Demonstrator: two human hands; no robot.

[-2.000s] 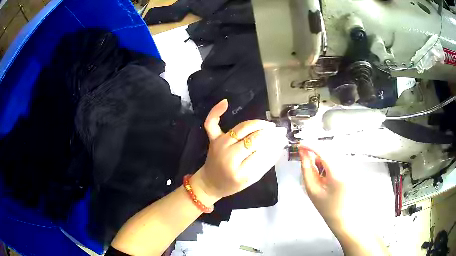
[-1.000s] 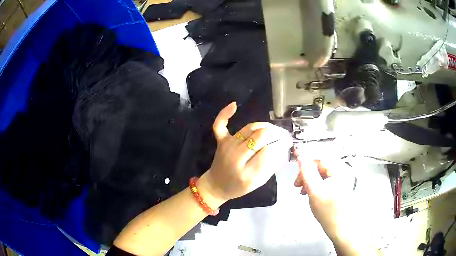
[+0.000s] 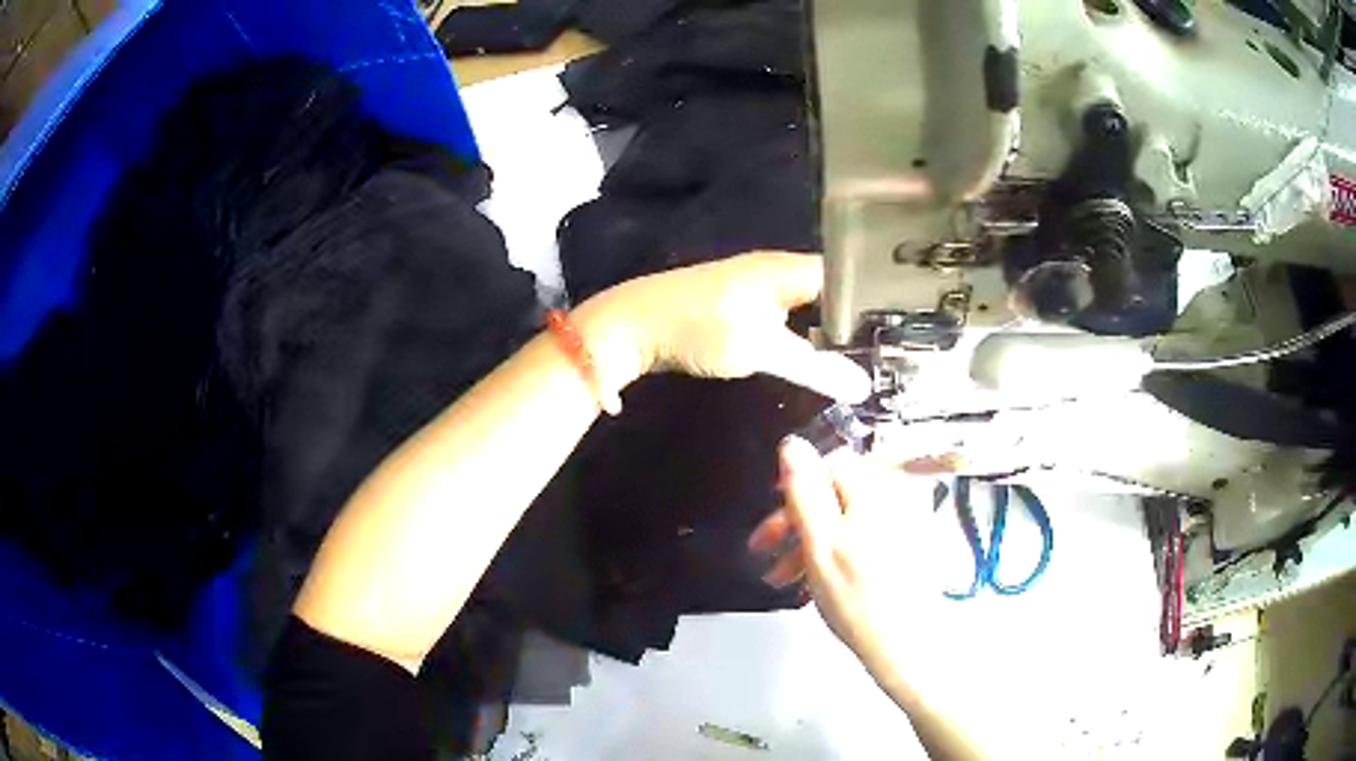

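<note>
My left hand [image 3: 729,320] reaches over the black fabric [image 3: 699,506] to the needle area [image 3: 877,394]; its thumb is at the presser foot and its other fingers are partly hidden behind the machine head [image 3: 900,134]. My right hand [image 3: 818,520] is just below the needle area, its index fingertip near the presser foot and its other fingers bent over the fabric edge. Strong glare hides whether either hand grips the fabric. The blue-handled scissors [image 3: 1014,543] lie on the white table, right of my right hand.
A big blue bin [image 3: 379,75] at left holds a heap of black fabric [image 3: 372,298]. More black pieces [image 3: 684,164] lie behind, left of the head. A red-handled tool [image 3: 1173,580] lies at the right table edge. A small metal piece [image 3: 733,736] lies near the front. A pale tube [image 3: 1264,354] curves right.
My left hand has moved up and turned, its fingers now reaching behind the head. My right hand has shifted left. The blue scissor handles now show. The machine appears slightly further right in view.
</note>
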